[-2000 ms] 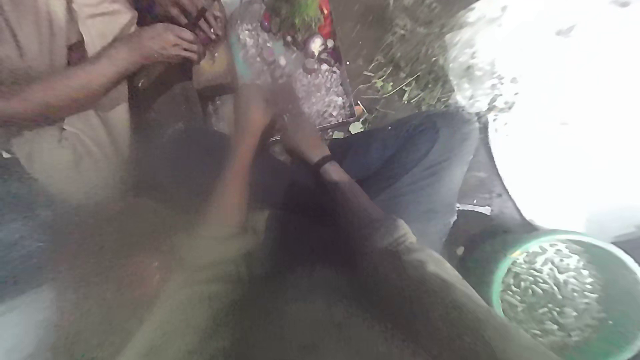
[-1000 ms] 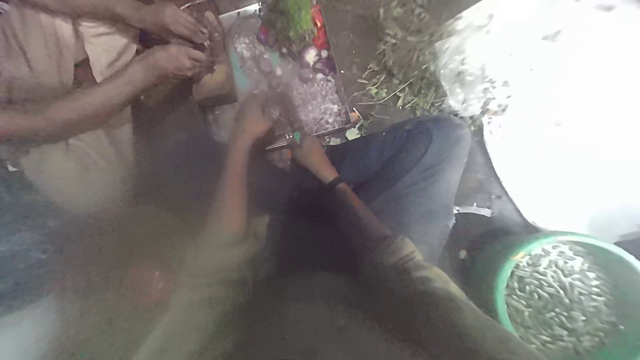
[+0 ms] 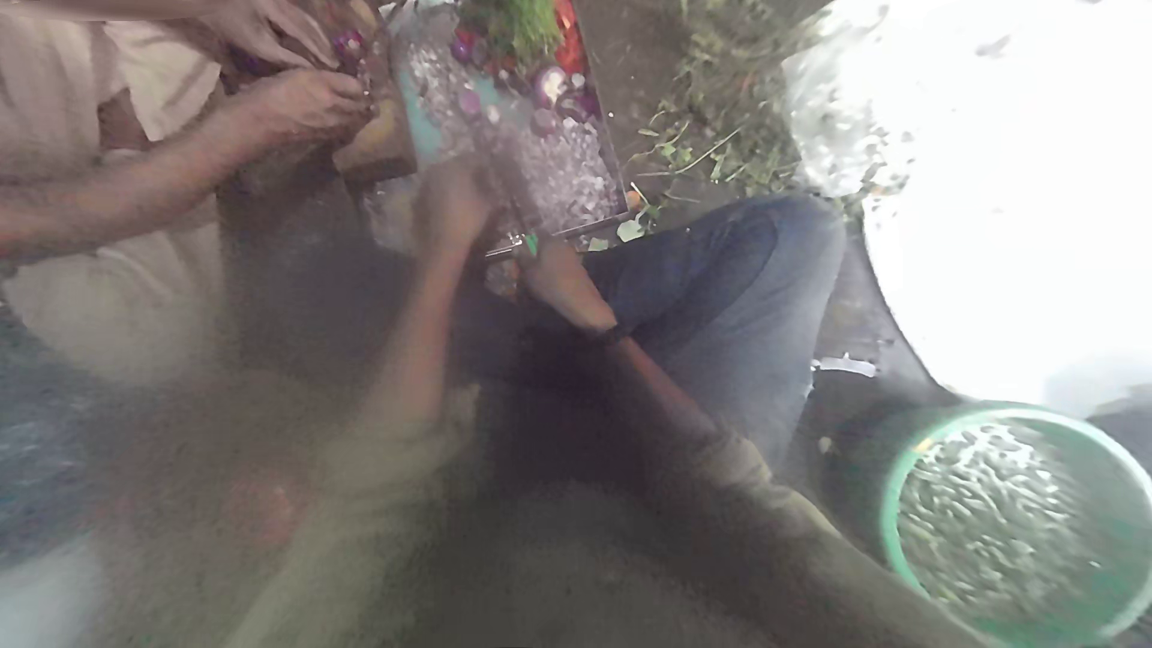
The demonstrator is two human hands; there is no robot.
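Note:
A shallow tray (image 3: pixel 619 193) at the upper middle holds pale chopped pieces, purple onions (image 3: pixel 551 85), a bunch of green herbs (image 3: pixel 526 31) and something red. My left hand (image 3: pixel 453 200), blurred, is at the tray's near left edge; whether it holds anything is unclear. Just right of it, my right hand (image 3: pixel 565 281), with a dark band at the wrist, is closed on a thin tool with a green part (image 3: pixel 531 244). A dark blurred shape spans the tray above my hands.
At upper left, a person's hands (image 3: pixel 301 103) work beside a wooden block (image 3: pixel 382 144), near a purple piece. Leafy stems (image 3: pixel 729 135) lie right of the tray. A large white sheet or sack (image 3: pixel 1008 198) fills the upper right. Lower right stands a green basin (image 3: pixel 891 531) of small pale pieces.
The tool's green part, hidden or blurred two seconds ago, shows at my right hand. My left hand has shifted slightly. The other person's hands have changed pose.

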